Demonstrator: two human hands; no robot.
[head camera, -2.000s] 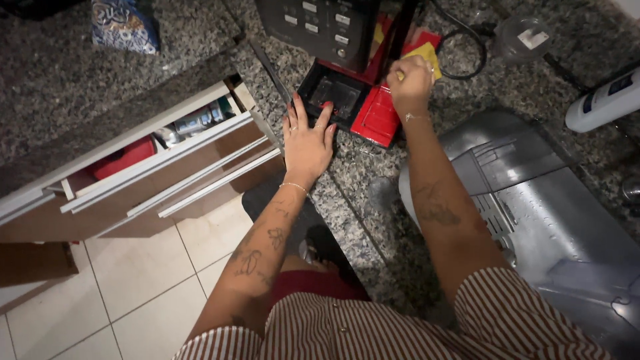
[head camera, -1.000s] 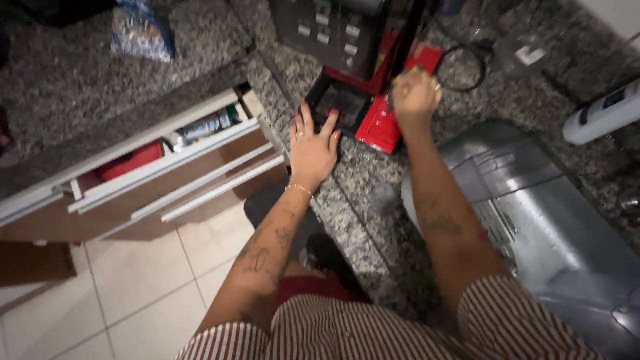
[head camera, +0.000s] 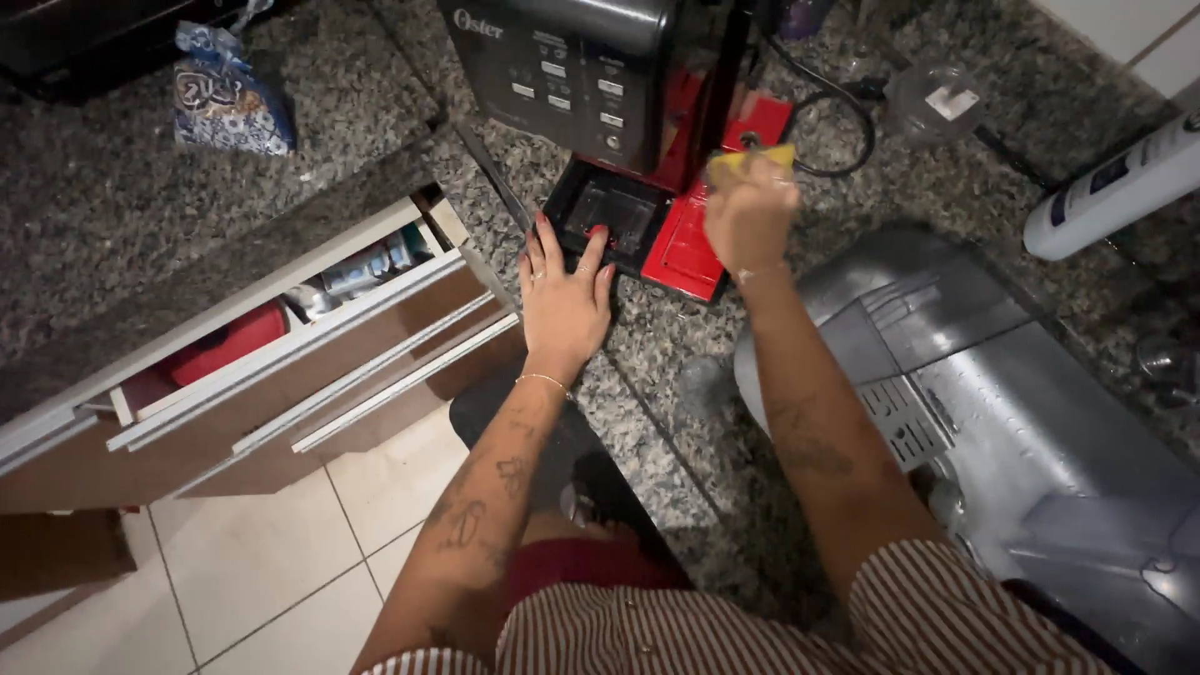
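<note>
A black and red Oster coffee machine stands on the granite counter, its red base reaching toward me. My left hand rests with spread fingers on the front edge of the black drip tray and holds it down, gripping nothing. My right hand is closed on a yellow sponge over the red base, right of the machine's body. The sponge's underside is hidden by my fingers.
At right, a steel sink holds a perforated metal plate. A white bottle, a clear plastic container and a black cable lie beyond. Left are a blue patterned bag and an open drawer.
My right hand with the sponge has shifted a little along the red base. My left hand stays at the drip tray's front edge.
</note>
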